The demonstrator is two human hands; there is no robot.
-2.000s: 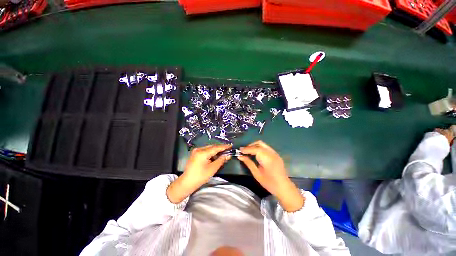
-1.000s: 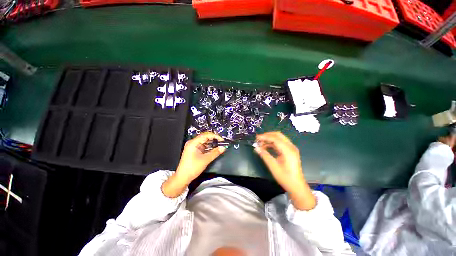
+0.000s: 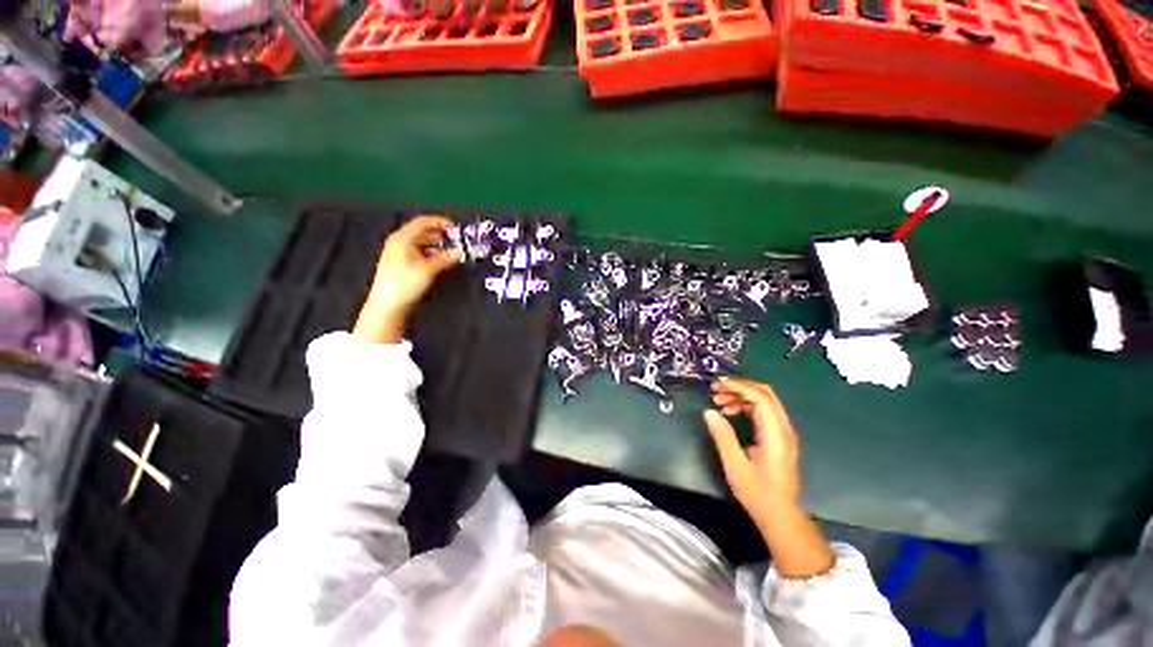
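Note:
My left hand (image 3: 411, 268) is over the black tray (image 3: 468, 379), its fingertips on a small metal part (image 3: 451, 243) beside the silver-white parts (image 3: 517, 259) in the tray's upper right. My right hand (image 3: 759, 442) is at the lower right edge of the heap of small metal parts (image 3: 658, 322), thumb and fingers apart. Its fingertips are near a thin dark piece, and whether they touch it is not clear. A small ring-like piece (image 3: 666, 406) lies on the green bench left of that hand.
A black box with white paper (image 3: 870, 284), a red-stemmed tool (image 3: 915, 217), a white wipe (image 3: 870, 359) and small round parts (image 3: 985, 339) are right of the heap. Orange-red trays (image 3: 936, 76) stand along the back. A white device (image 3: 89, 240) stands at left.
The view has turned left. My left hand has moved from in front of the heap to the tray with a part. My right hand has moved apart from it and stays by the heap.

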